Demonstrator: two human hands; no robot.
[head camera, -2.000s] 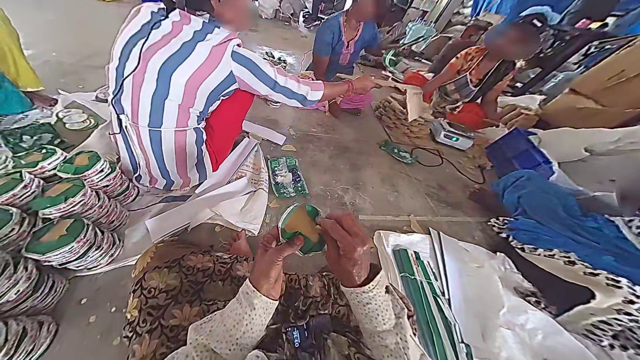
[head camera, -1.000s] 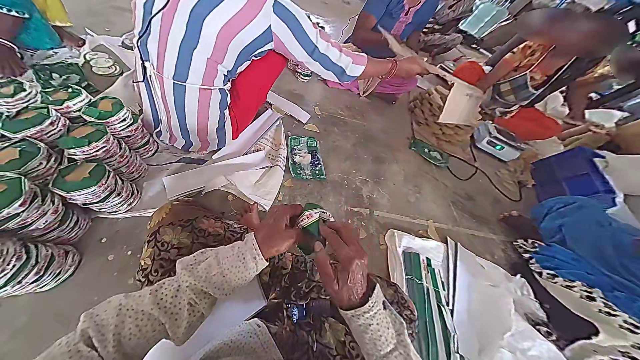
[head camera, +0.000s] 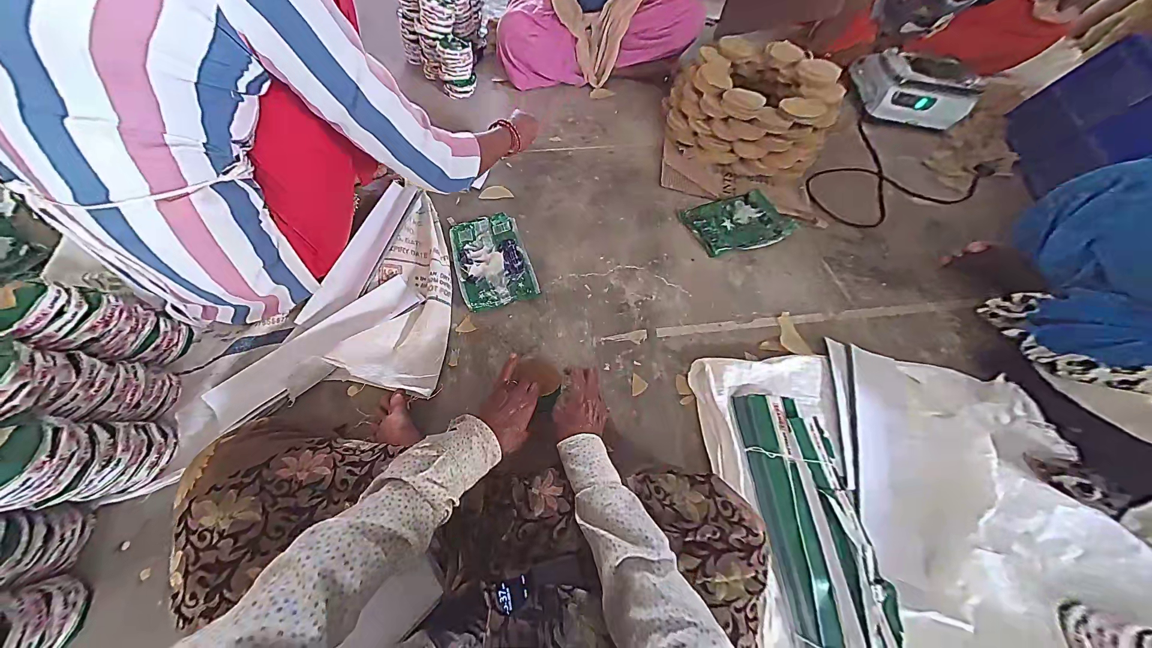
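Observation:
Just in front of my crossed legs, both hands are low at the concrete floor. My left hand (head camera: 511, 409) lies against the left side of a small round piece with a brown top and dark green edge (head camera: 538, 376). My right hand (head camera: 580, 405) is at its right side, fingers pointing forward. The fingers partly hide the piece, and whether either hand grips it does not show clearly. Beyond them lies a green printed plastic packet (head camera: 495, 263). To the right, flat green and white strips tied with string (head camera: 792, 486) rest on a white sack (head camera: 720, 378).
Stacks of green and white round packs (head camera: 81, 387) stand at the left, beside a person in a striped top (head camera: 162, 162). Farther off are a ring-shaped pile of brown discs (head camera: 751, 108), a second green packet (head camera: 738, 222), a scale (head camera: 913, 90) with its cable, and other seated people.
Both hands have gone down from in front of my lap, where they held a green round piece, to the floor. The striped-top person's arm no longer holds out the cardboard. The view has tilted down.

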